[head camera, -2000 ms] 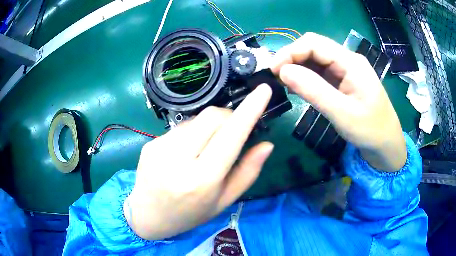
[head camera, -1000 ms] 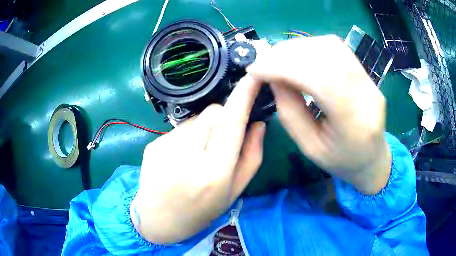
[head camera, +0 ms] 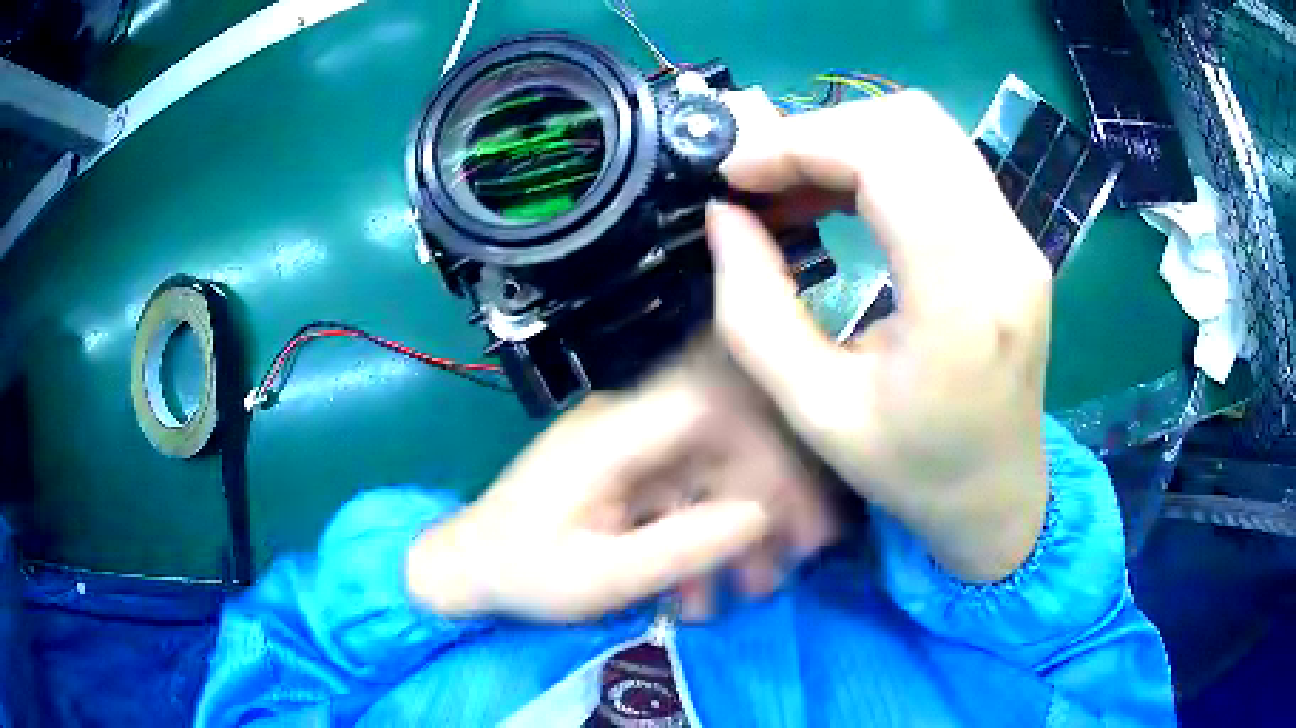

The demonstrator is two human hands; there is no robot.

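A projection lens [head camera: 533,154] with a ridged black ring sits on a black optical engine housing [head camera: 604,334] on the green bench. A small grey toothed wheel [head camera: 699,128] is at the lens's right. My right hand [head camera: 910,313] is at the housing's right side, thumb and forefinger close together beside the wheel; whether something is between them is unclear. My left hand [head camera: 625,498] is blurred, below the housing and partly in front of its lower edge; what it holds, if anything, cannot be seen.
A tape roll [head camera: 178,367] stands at left, beside a red-and-black lead [head camera: 384,344] with a white connector. Sheets of black pads [head camera: 1049,164] and white crumpled paper [head camera: 1197,277] lie at right. Thin coloured wires [head camera: 839,88] lie behind my right hand. A pale rail [head camera: 235,57] crosses the upper left.
My left hand has moved down off the housing, uncovering its lower left part. My right hand has shifted slightly left and its fingers show more clearly. The lens sits slightly higher in view.
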